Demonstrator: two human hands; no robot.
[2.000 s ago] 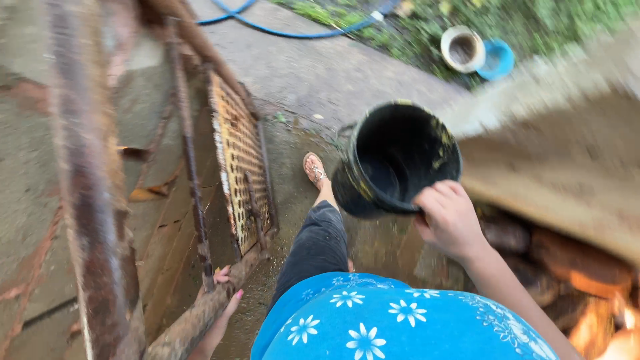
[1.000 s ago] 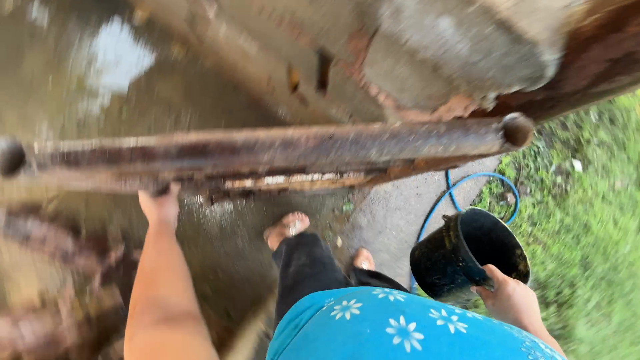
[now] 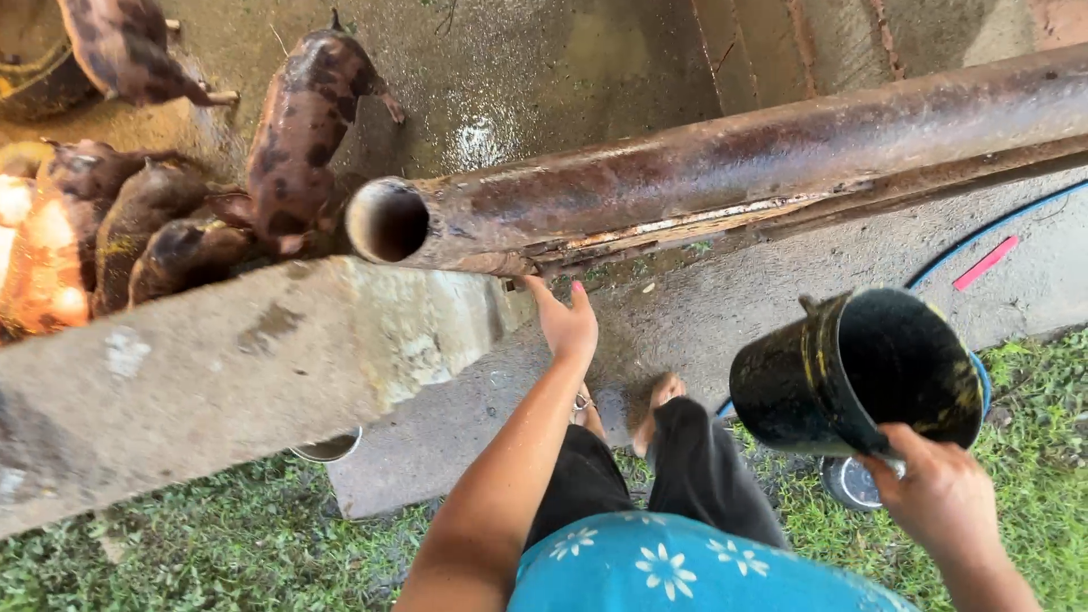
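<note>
My right hand [image 3: 939,493] grips the rim of a black plastic bucket [image 3: 782,382], which is tilted on its side with its dark mouth toward the right; no contents can be made out. My left hand [image 3: 569,323] reaches up to the underside of a rusty metal gate, just below its thick pipe [image 3: 680,170]. Its fingertips meet the gate near the end of a concrete wall, partly hidden under the frame, so whether they hold it cannot be told. The pipe's open round end rests over or beside the wall top.
Several spotted pigs [image 3: 297,136] stand or lie on the wet pen floor behind the concrete wall [image 3: 212,365]. A blue hose [image 3: 994,223] and a pink strip [image 3: 986,263] lie on the concrete path. A metal bowl [image 3: 327,446] and a clear container [image 3: 850,483] are at the grass.
The view has swung widely, bringing the pigs and wall into sight. Both feet are now on the path outside the gate; one second ago a foot stood on the wet floor. The bucket stays in my right hand.
</note>
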